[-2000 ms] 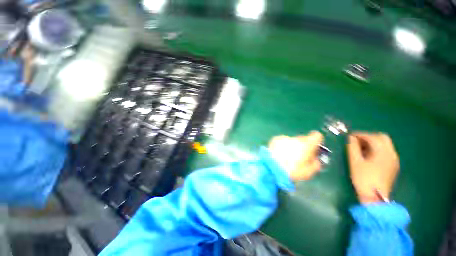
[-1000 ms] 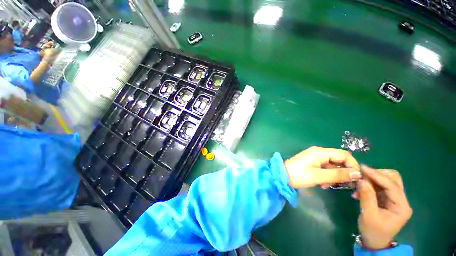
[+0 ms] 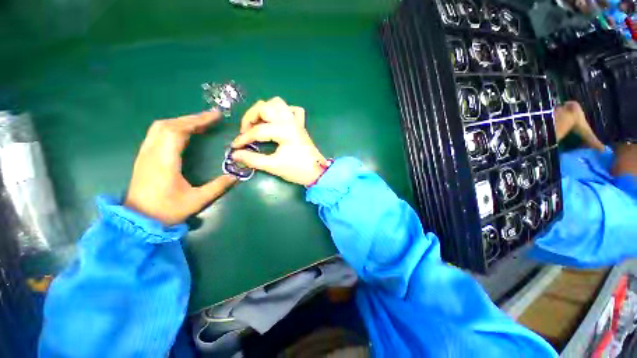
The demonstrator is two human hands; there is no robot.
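Note:
A watch housing (image 3: 239,166) with a shiny rim is low over the green mat (image 3: 293,231). My right hand (image 3: 279,143) has its thumb and fingertips closed at the housing's upper side, partly covering it. Whether a tiny piece is between those fingertips is hidden. My left hand (image 3: 164,168) is spread to the left, its thumb tip at the housing's lower left edge and its index finger reaching up towards a loose pile of small metal pieces (image 3: 225,96).
A tall stack of black blister trays (image 3: 426,133) stands at the right, its top pockets holding housings and a white square piece (image 3: 484,198). Another person's hand (image 3: 576,122) is beside it. A clear plastic bag (image 3: 28,182) lies at the left edge. A housing (image 3: 246,3) is at the top edge.
The view has swung right, bringing in the right tray stack and pushing the left tray to the edge. My hands, together a second ago, now have their index fingers apart, with the housing between them.

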